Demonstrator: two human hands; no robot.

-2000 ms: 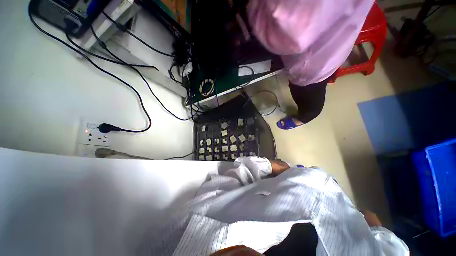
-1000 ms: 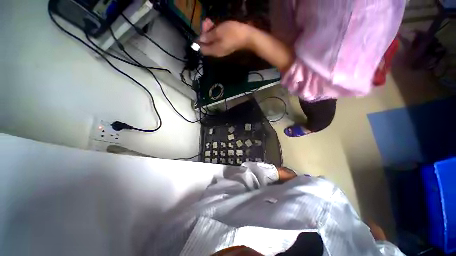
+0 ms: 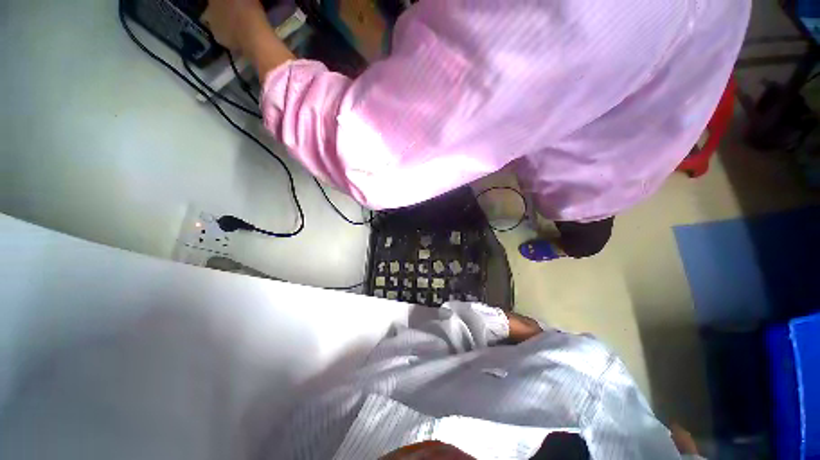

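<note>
The black tray (image 3: 378,260) lies below the bench, in front of me, with rows of small pale squares (image 3: 438,283) in it. My left hand (image 3: 524,329) shows only as a small dark patch past the white striped cuff, beside the tray's lower right corner; its fingers are hidden by my smock. It does not visibly touch the tray. Of my right hand (image 3: 684,440), only a sliver of skin shows at the bottom right; its fingers cannot be seen.
A person in a pink striped smock (image 3: 503,99) leans across the bench, one hand at the black box (image 3: 166,27). A black plug (image 3: 230,223) sits in the wall socket. A white surface (image 3: 180,332) is at left, a red stool (image 3: 717,135) and blue bin (image 3: 805,377) at right.
The other person has leaned left over the bench, hiding most of it, and their hand has moved up to the black box. The view has shifted slightly. My hands look about the same.
</note>
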